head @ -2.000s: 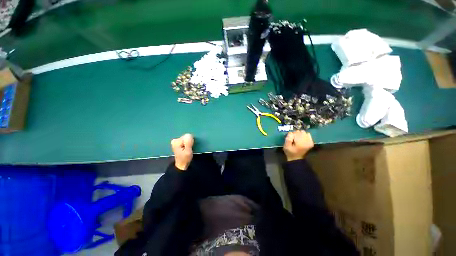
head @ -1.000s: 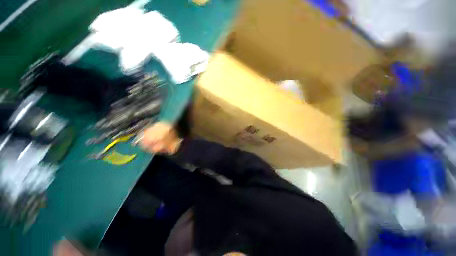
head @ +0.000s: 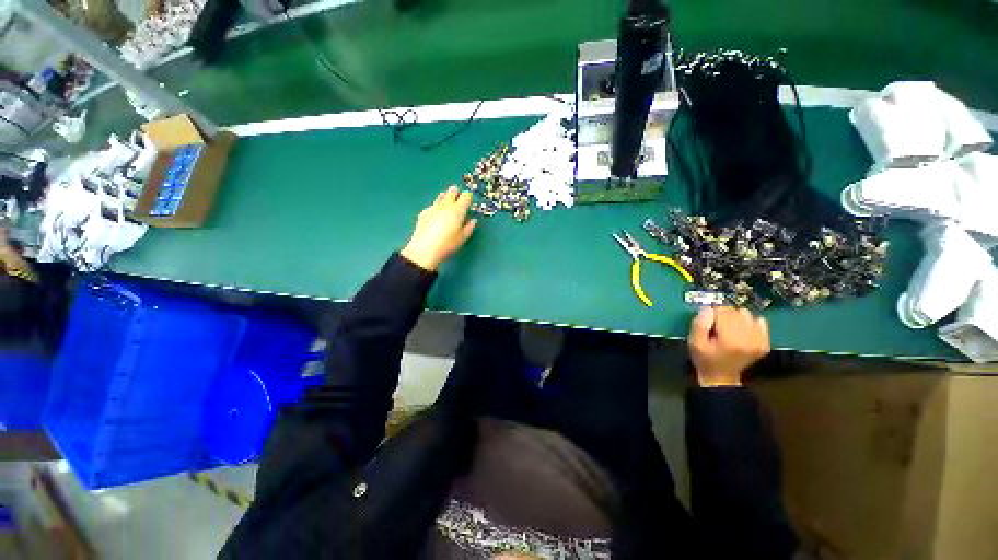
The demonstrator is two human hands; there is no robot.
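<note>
My left hand [head: 441, 228] reaches onto the green bench [head: 317, 197], fingertips at the near-left edge of a small pile of brown-gold wired components [head: 503, 188]; whether it touches or holds one I cannot tell. My right hand [head: 727, 341] is closed at the bench's front edge, beside a small whitish piece [head: 704, 296]; what it may hold is hidden. Yellow-handled pliers [head: 650, 269] lie open, up and left of it. A heap of dark and brassy cable ends [head: 782, 260] lies behind the right hand, at the foot of a black lead bundle [head: 741, 142].
Small white fittings [head: 545, 159] lie beside a grey metal unit [head: 622, 184] with a black upright. White housings [head: 914, 137] stand at right. At left are a carton [head: 210, 181] of blue battery packs, corded housings [head: 88, 208], a blue crate [head: 131, 383] and another person's sleeve.
The view swung right, then back and further left. My left hand has opened and moved from the bench edge to the component pile. My right hand stays closed at the edge.
</note>
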